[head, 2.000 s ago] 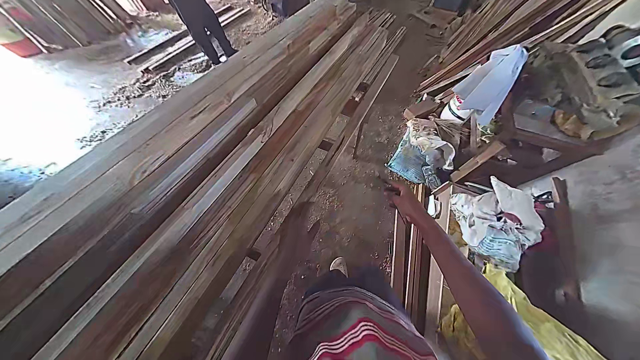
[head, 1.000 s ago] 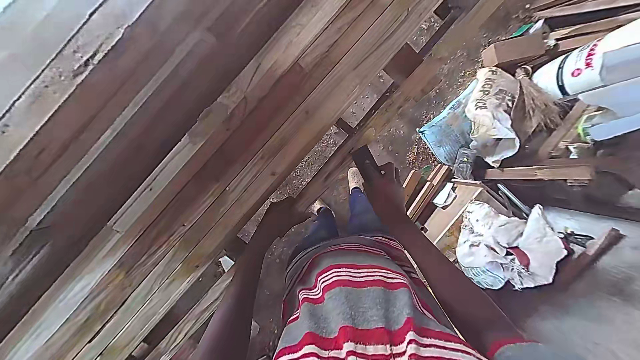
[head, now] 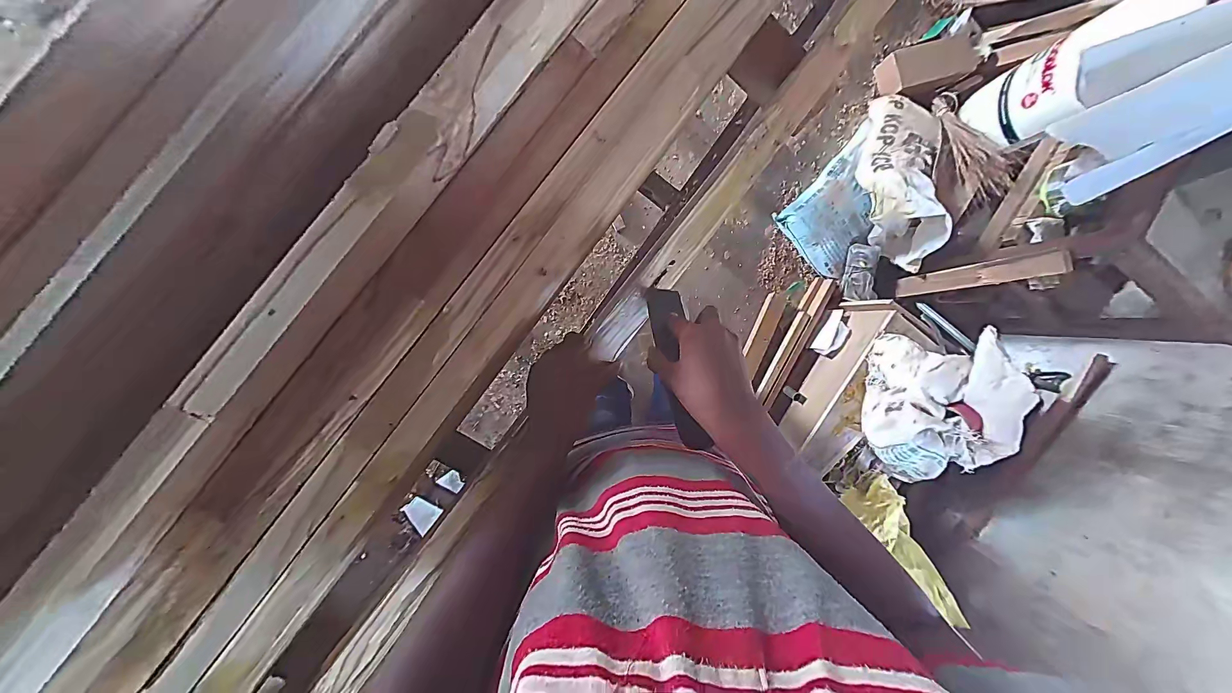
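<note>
In front of my striped shirt, my right hand (head: 701,371) grips a long, dark, flat object (head: 664,318), whose exact kind I cannot tell. Its upper end points away from me and its lower end reaches the shirt. My left hand (head: 568,385) is just left of it, in shadow, beside the edge of the stacked wooden boards (head: 452,279). The fingers of my left hand are dark and blurred, so whether they hold anything cannot be made out. A pale patch of wood shows between the two hands.
Long boards fill the left side. At right are a white printed sack (head: 900,164), a blue woven bag (head: 828,217), a white container (head: 1049,91), a crumpled white sack (head: 943,414), a yellow sheet (head: 890,534) and wooden offcuts (head: 987,274). Gaps between the boards show the littered ground.
My left hand has come up towards the right hand. The right hand, without the dark object in plain view two seconds ago, has held it since the middle frame. The view has tilted down.
</note>
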